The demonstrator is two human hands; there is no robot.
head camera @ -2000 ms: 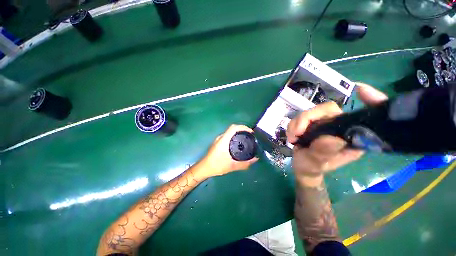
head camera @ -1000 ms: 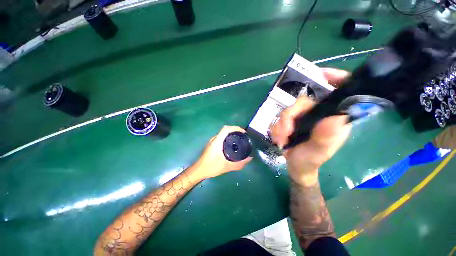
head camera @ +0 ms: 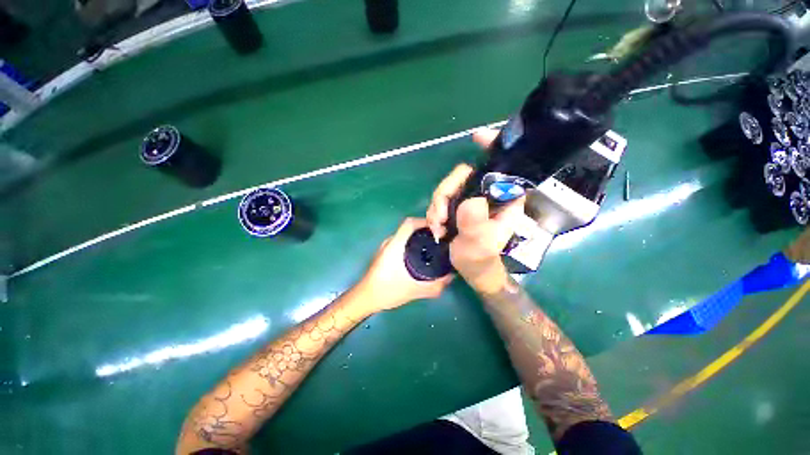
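My left hand (head camera: 398,269) holds a black cylindrical housing (head camera: 424,257) upright, its dark round end facing up. My right hand (head camera: 472,233) is wrapped around a black electric screwdriver (head camera: 533,147) with a blue-and-white round badge. The driver's lower end is at the housing's right side, over its top edge; the bit is mostly hidden by my fingers. The white and grey open-topped box (head camera: 568,200) lies right of my right hand, partly covered by the hand and driver.
A housing with a bright ring end (head camera: 266,211) stands left of my left hand. Another housing (head camera: 182,157) is beyond the white line, with more at the far edge. Grouped units with silver ends (head camera: 782,147) stand at the right. A thick black cable (head camera: 684,37) curves from the driver.
My right hand and the driver have moved left from over the box to the held housing. My left hand still holds the housing. The housings beyond the line have shifted right in view.
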